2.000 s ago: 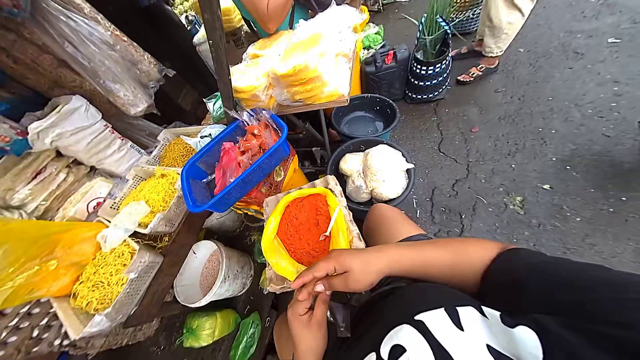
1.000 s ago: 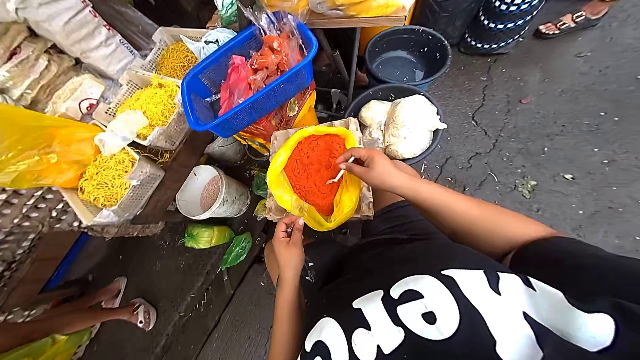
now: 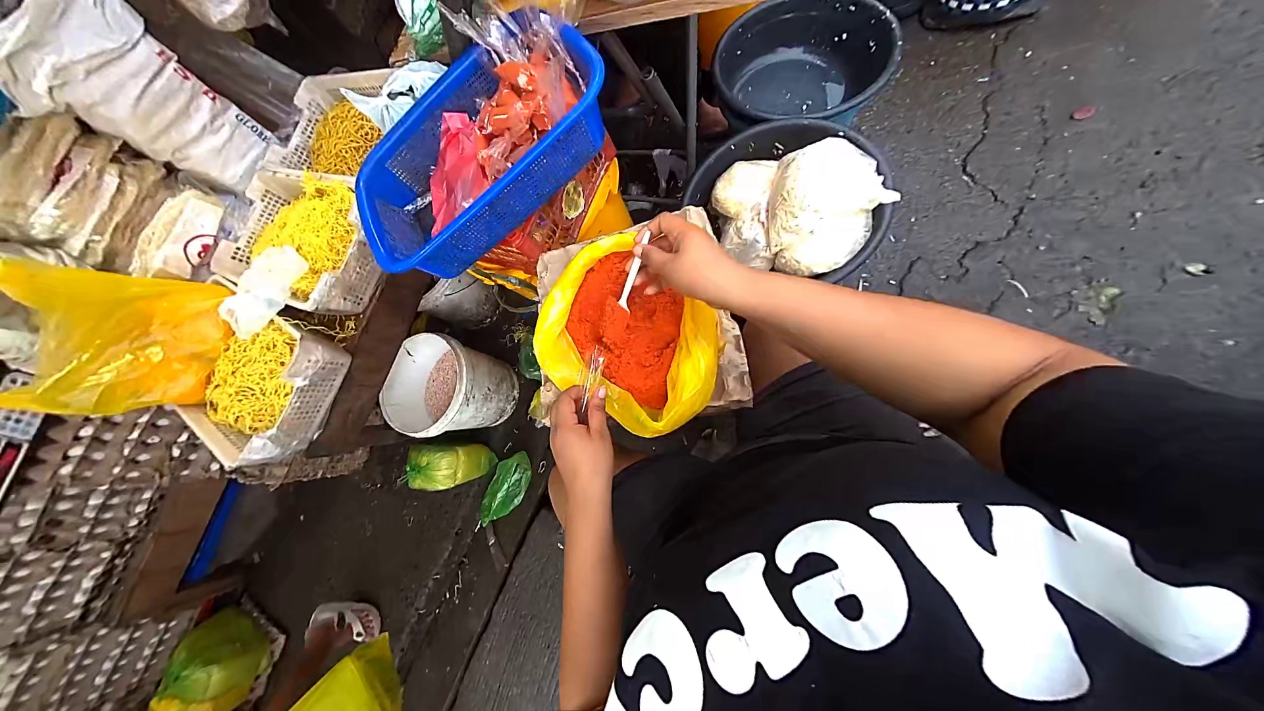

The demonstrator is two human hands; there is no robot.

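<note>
A white plastic spoon (image 3: 632, 272) is pinched in the fingers of my right hand (image 3: 686, 262), its tip down at the orange-red powder (image 3: 642, 341). This powder fills an open yellow plastic bag (image 3: 696, 370) that rests on a piece of cardboard (image 3: 733, 365). At the bag's lower left rim, my left hand (image 3: 583, 434) pinches a small clear plastic bag (image 3: 592, 377) that stands up over the edge of the powder. Up and to the left, a blue plastic basket (image 3: 474, 232) holds red-orange packets (image 3: 518, 104) and a pink plastic bag (image 3: 457, 168).
White crates of yellow noodles (image 3: 252, 380) stand at left, beside a white bucket (image 3: 474, 390). Black basins (image 3: 879, 237) are at the top, one with bagged white stuff (image 3: 815, 207). Green plastic bags (image 3: 449, 466) lie on the ground. A person's sandaled foot (image 3: 344, 624) shows lower left.
Two seconds ago my hands were together below the yellow bag, and the spoon lay in the powder. My right hand has since taken hold of the spoon. The view has tilted down.
</note>
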